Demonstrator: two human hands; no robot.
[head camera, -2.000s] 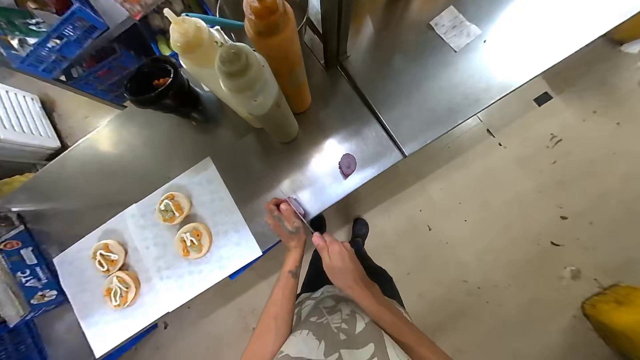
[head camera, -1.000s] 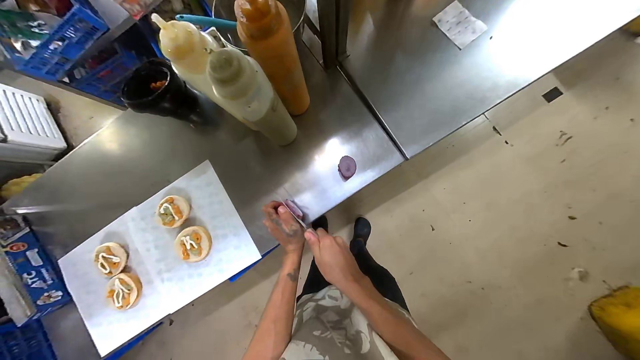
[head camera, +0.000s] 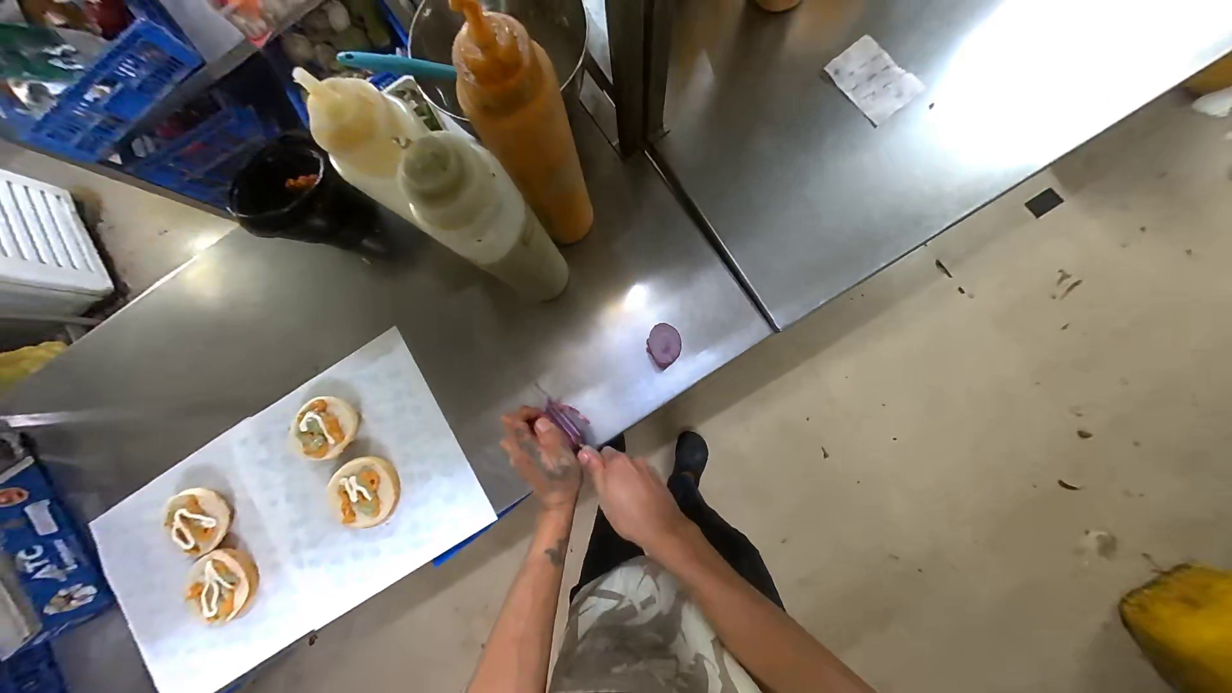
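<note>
My left hand (head camera: 541, 456) holds a piece of red onion (head camera: 566, 421) against the steel table near its front edge. My right hand (head camera: 630, 496) grips what looks like a knife, mostly hidden by the fingers, with a thin blade (head camera: 544, 392) showing at the onion. A cut half of red onion (head camera: 664, 345) lies on the table to the right. Left of my hands, white paper (head camera: 423, 539) bears several round bun halves (head camera: 364, 491) topped with orange and green filling and white sauce.
Squeeze bottles, one with orange sauce (head camera: 525, 120) and two paler ones (head camera: 481, 207), stand behind my hands. A black container (head camera: 289, 192) is at their left. A paper slip (head camera: 874, 79) lies on the adjoining steel table. Blue crates (head camera: 111, 87) are at the upper left.
Thin onion pieces now show beside the fingers of my left hand, where the earlier frames show a more compact piece. Both hands have stayed at the same spot.
</note>
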